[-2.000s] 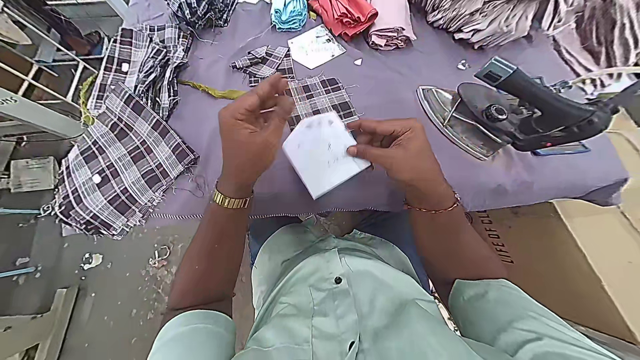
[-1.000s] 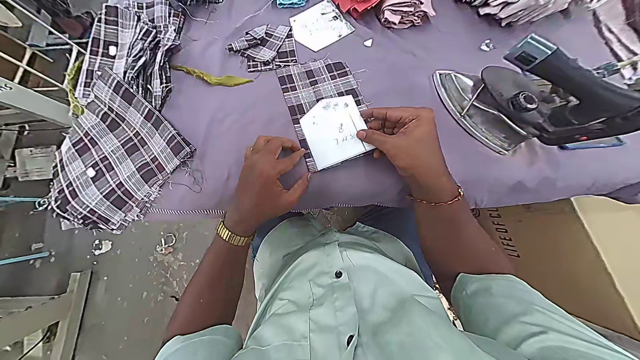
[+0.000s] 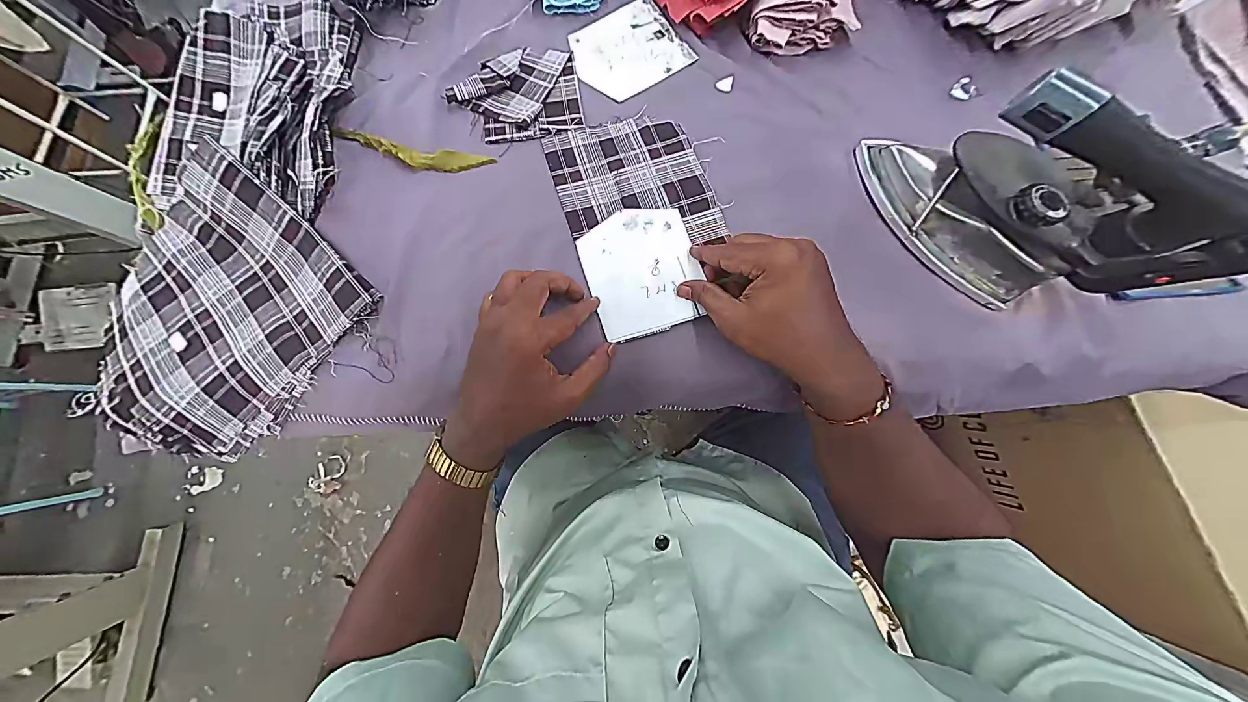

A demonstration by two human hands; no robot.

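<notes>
A white pocket-shaped template [image 3: 634, 283] with handwriting lies on the near part of a plaid fabric piece [image 3: 634, 171] with frayed edges. My right hand [image 3: 780, 302] pinches the template's right edge between thumb and fingers. At the template's lower left edge and corner, my left hand [image 3: 531, 351] rests its fingertips, thumb and index finger apart. Under the template the fabric is hidden. A folded plaid scrap [image 3: 522, 93] and a second white template [image 3: 632, 49] lie just beyond.
A steam iron [image 3: 1033, 210] stands at the right of the cloth-covered table [image 3: 799, 185]. Plaid pieces [image 3: 234, 302] hang over the left edge. A yellow-green strip [image 3: 419, 154] lies left of centre. Red cloth [image 3: 704, 12] and pink folded cloth [image 3: 801, 24] are at the back. A cardboard box [image 3: 1053, 507] stands below right.
Two seconds ago the template was held tilted with my left hand raised beside it. It now lies lower on the plaid piece, and my left hand has come down to its left edge.
</notes>
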